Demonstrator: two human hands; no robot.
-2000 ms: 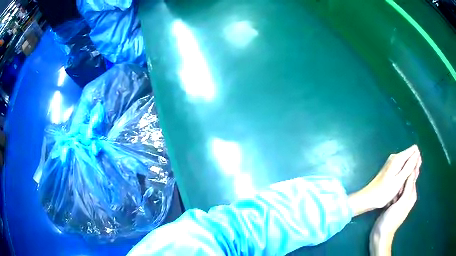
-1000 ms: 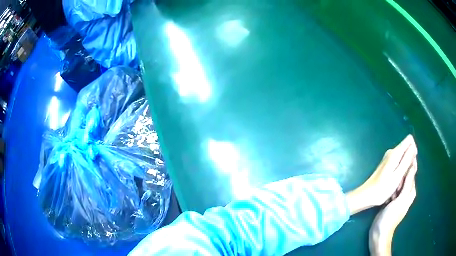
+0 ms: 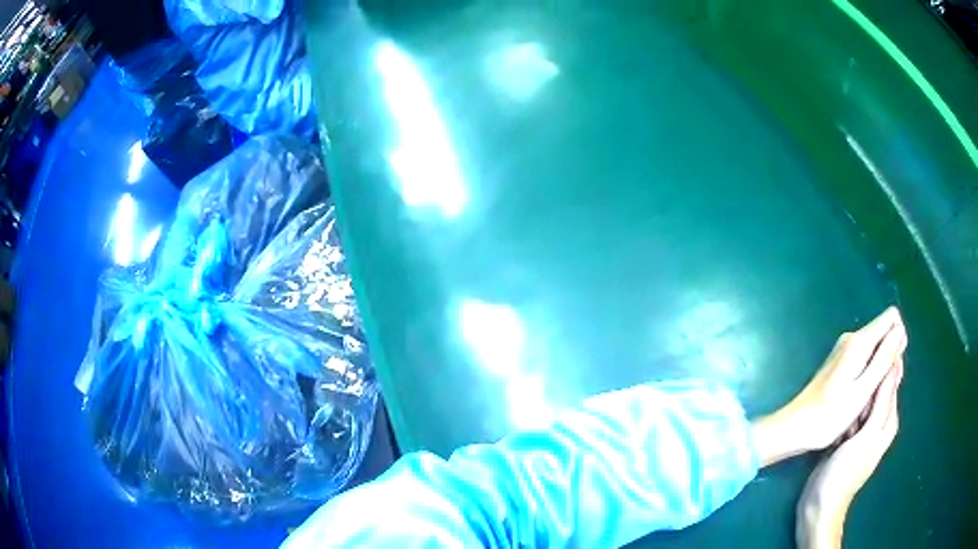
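My left hand (image 3: 827,399) lies at the lower right over the green work surface (image 3: 601,214). Its arm, in a pale blue sleeve, reaches in from the bottom left. My right hand (image 3: 850,463) comes up from the bottom edge and is partly cut off. The two bare hands are pressed together, with straight fingers side by side pointing up and right. Nothing shows in or between them, but the palms are hidden.
A tied clear-blue plastic bag (image 3: 220,354) stands left of the green surface. Blue cloth or plastic (image 3: 249,75) and a dark bag (image 3: 191,134) are behind it. The glossy blue floor (image 3: 64,268) lies at the far left. A pale green line crosses the upper right.
The hands stay pressed together. The view shifted slightly and came back, so the bag and surface sit a little further right than one second ago.
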